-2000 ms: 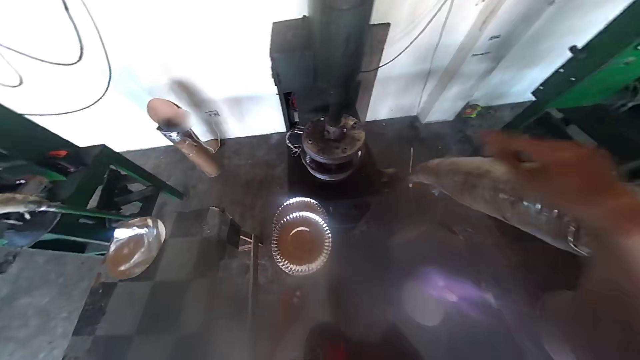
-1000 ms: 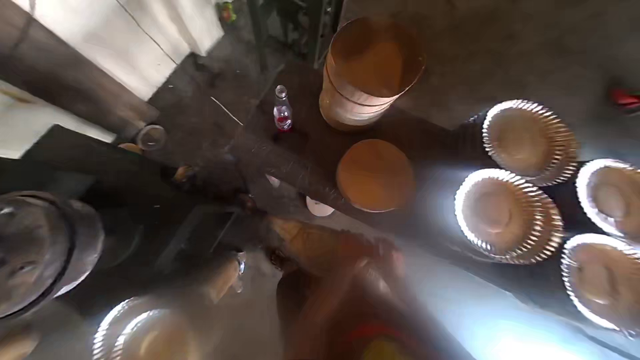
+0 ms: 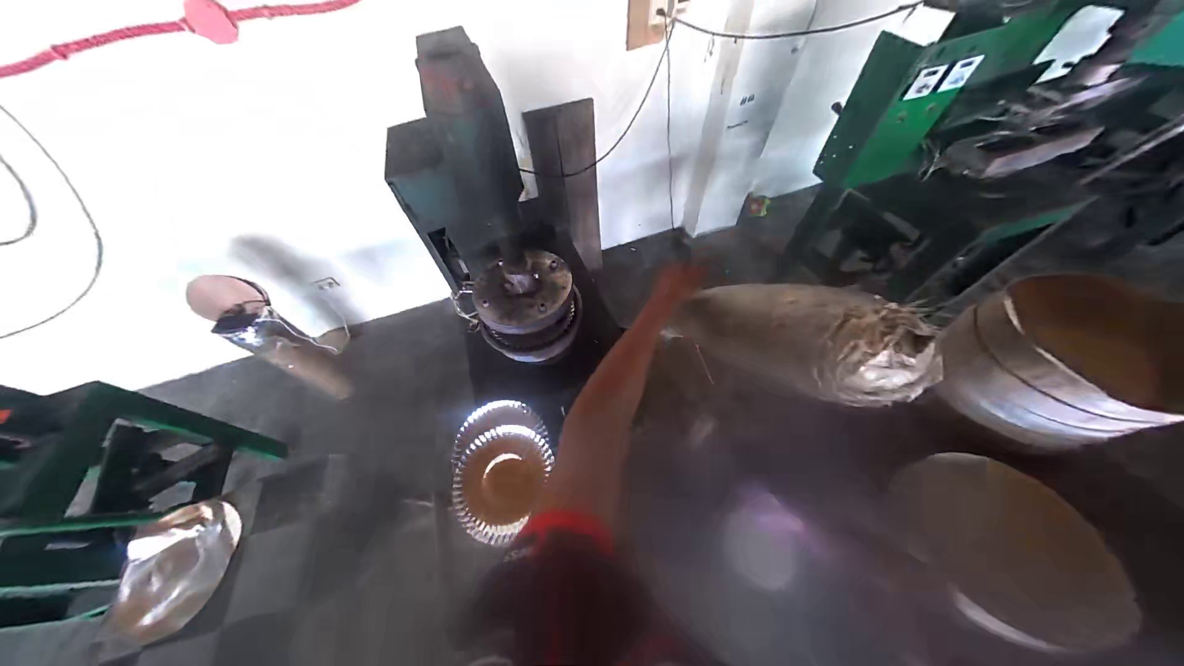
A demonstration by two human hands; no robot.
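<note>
My left hand [image 3: 680, 277], at the end of a bare forearm with a red-edged sleeve, is stretched toward the hanging cable's dark end piece [image 3: 681, 245], left of a long pale sack [image 3: 786, 328]. Its fingers are blurred, so their grip is unclear. My right hand is out of view. Left of the forearm stands a press with a round metal die [image 3: 524, 294]. Below the die, fluted round plates with shiny rims [image 3: 504, 481] overlap, next to my forearm.
At right are a large round tub [image 3: 1045, 370] and a flat brown disc [image 3: 1017, 546]. Green machine frames [image 3: 860, 129] stand at both sides. A tilted roll [image 3: 305, 361] and a shiny crumpled sheet [image 3: 176, 564] lie at left.
The view has swung away from several plates and a bottle, back to the press. My left forearm now reaches up beside it. The hand over the sack two seconds ago is no longer there.
</note>
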